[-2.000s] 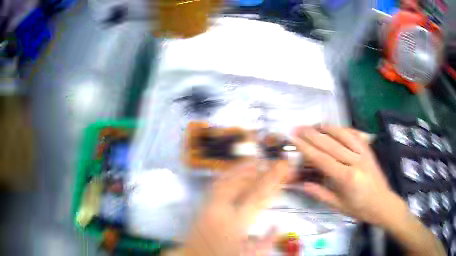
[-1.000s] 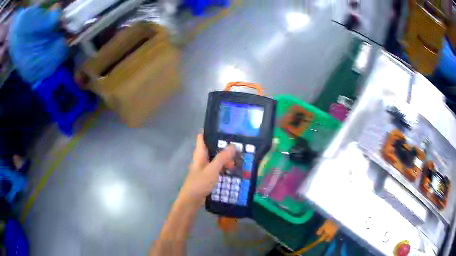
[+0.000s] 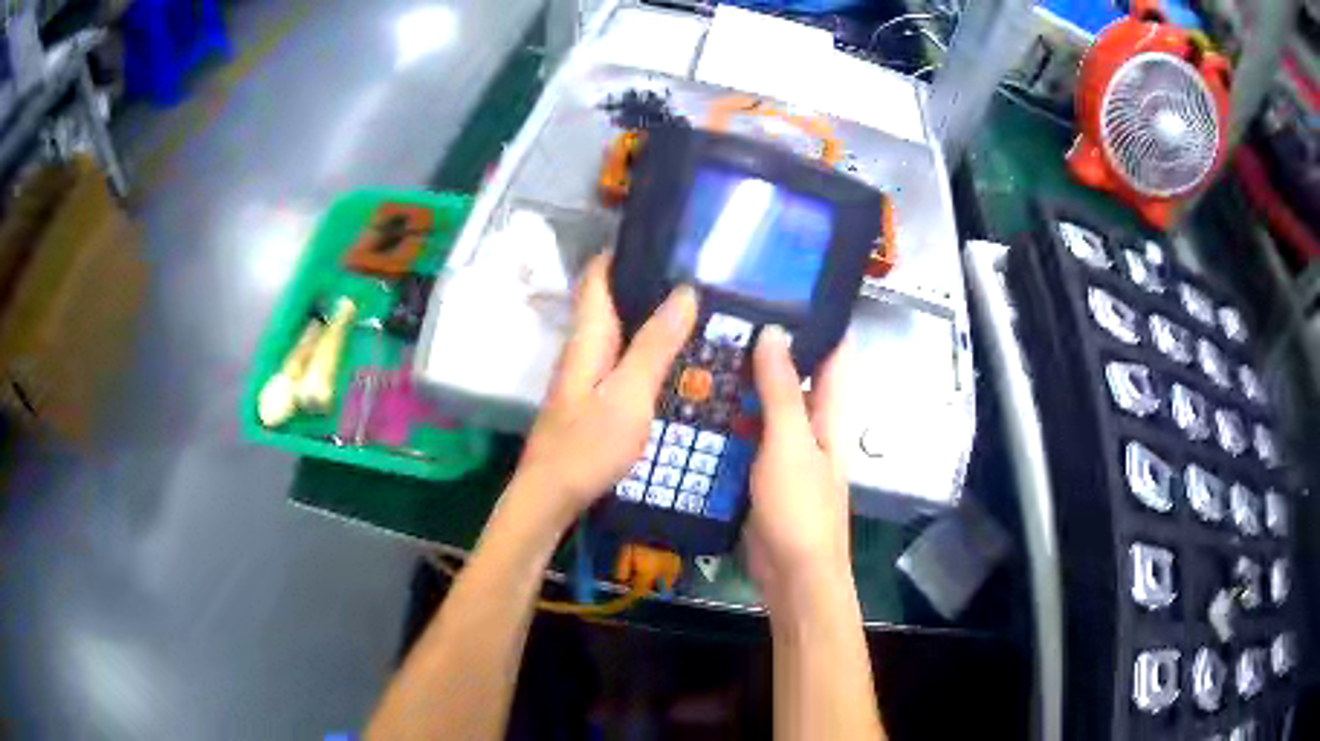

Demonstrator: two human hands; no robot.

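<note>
A black teach pendant (image 3: 695, 384) with a lit blue screen and an orange handle is held up over the front of the machine table. My left hand (image 3: 601, 398) grips its left side, with the thumb just below the screen. My right hand (image 3: 796, 463) grips its right side, with the thumb by the upper keys. The pendant hides most of the orange fixtures; an orange edge (image 3: 882, 236) shows at its right and another part at its left.
The white machine table (image 3: 905, 377) lies behind, with small black parts (image 3: 641, 107) on it. A green basket (image 3: 271, 355) with pale-handled tools stands left. A black foam tray (image 3: 1079, 478) of watch cases and an orange fan (image 3: 1158, 123) are at right.
The view has swung right, and the pendant is now over the machine table instead of beside the green basket. My right hand has come into view and holds the pendant too.
</note>
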